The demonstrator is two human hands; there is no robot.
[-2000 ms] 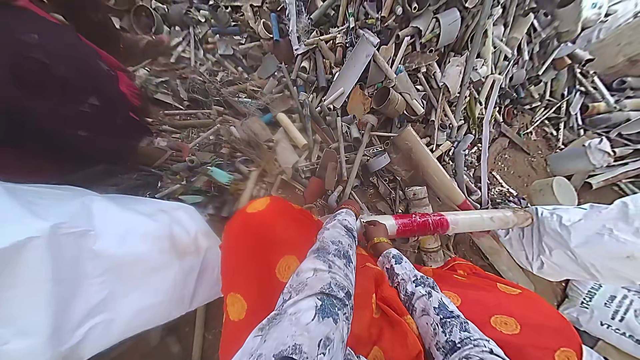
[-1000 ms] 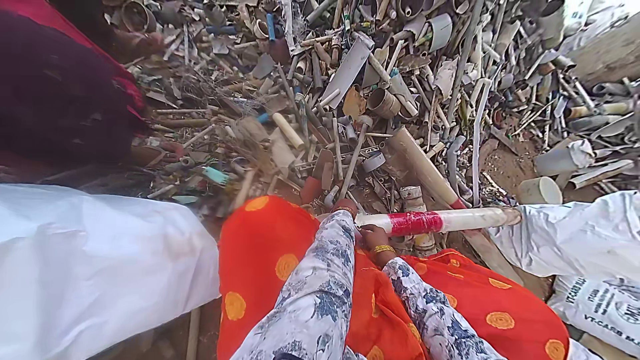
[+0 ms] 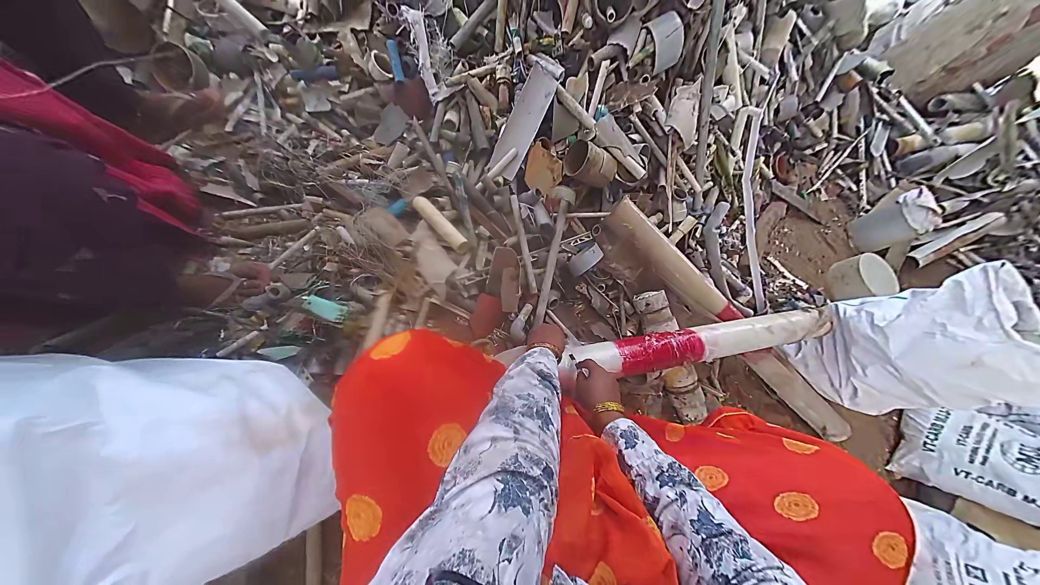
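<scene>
A long pale plastic pipe [image 3: 756, 334] with a red wrapped band lies crosswise in front of my knees, over the orange dotted cloth [image 3: 422, 422]. Near its left end, my left hand [image 3: 547, 336] touches or holds the pipe, its fingers mostly hidden by the wrist and sleeve. Close beside it, my right hand [image 3: 595, 384] is closed at the pipe's left part, wearing yellow bangles. Something small and shiny shows between the hands, too small to name. A thin stick-like pipe [image 3: 552, 256] stands just beyond my left hand.
A heap of scrap pipes [image 3: 520, 130] fills the ground ahead. White sacks lie at left [image 3: 154, 463] and right [image 3: 934, 341], with a printed sack [image 3: 975, 463] below. At upper left another person [image 3: 81, 211] in dark and red cloth reaches into the scrap.
My hands stay close together at the pipe's left end. The other person's lower hand now shows more plainly over the scrap.
</scene>
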